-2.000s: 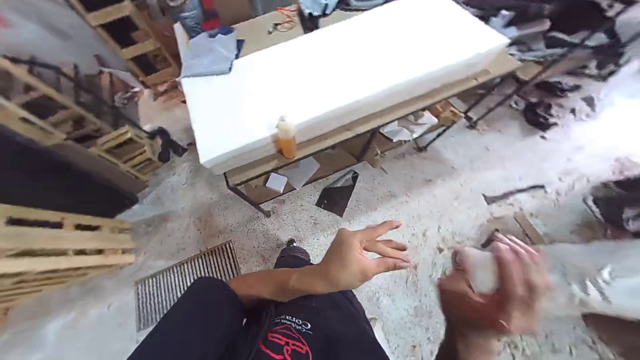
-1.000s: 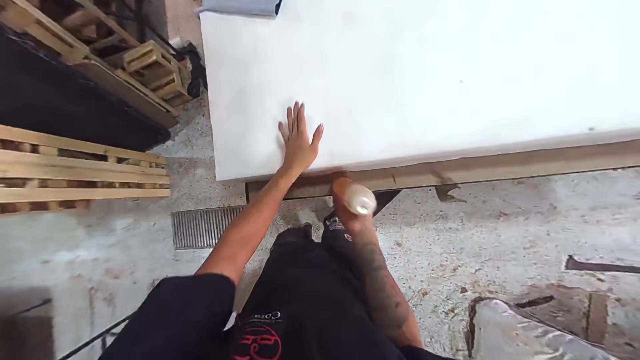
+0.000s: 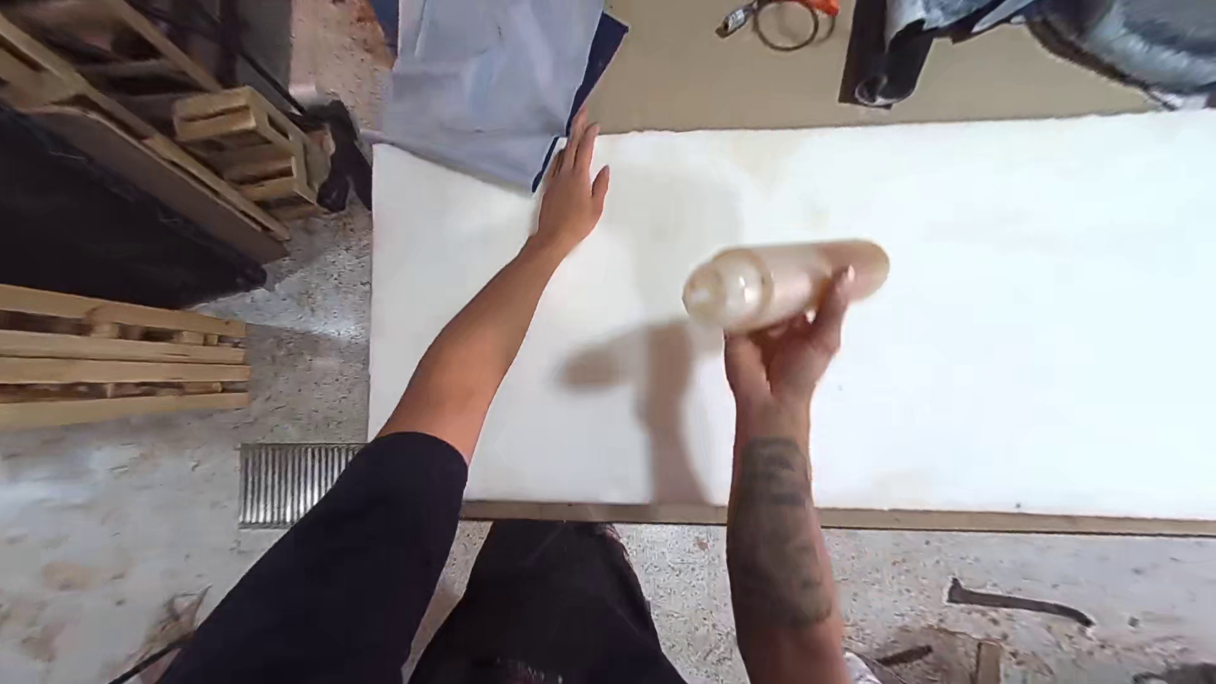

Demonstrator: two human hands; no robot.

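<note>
A long white foam slab (image 3: 950, 408) lies on a table before me. My right hand (image 3: 788, 342) grips a translucent plastic bottle (image 3: 807, 271) above the slab; the bottle lies on its side in my fingers, its pale cap end pointing left, and casts a shadow on the white surface. Toward the slab's far left part, my left hand (image 3: 573, 195) reaches with its fingers extended, at the edge of a grey and dark blue cloth (image 3: 489, 85). Whether its fingertips press on the cloth or only on the slab, I cannot tell.
Behind the slab runs a brown tabletop (image 3: 703, 76), with an orange-handled tool and a looped cable (image 3: 788, 21) on it. Dark and grey fabric (image 3: 1092, 38) is piled at the back right. Wooden pallets (image 3: 123, 356) stand at the left, near a metal floor grate (image 3: 294, 483).
Both hands have moved farther over the slab. The bottle, upright on the table's near side two seconds ago, is now in my right hand above the foam. The view has moved closer over the table.
</note>
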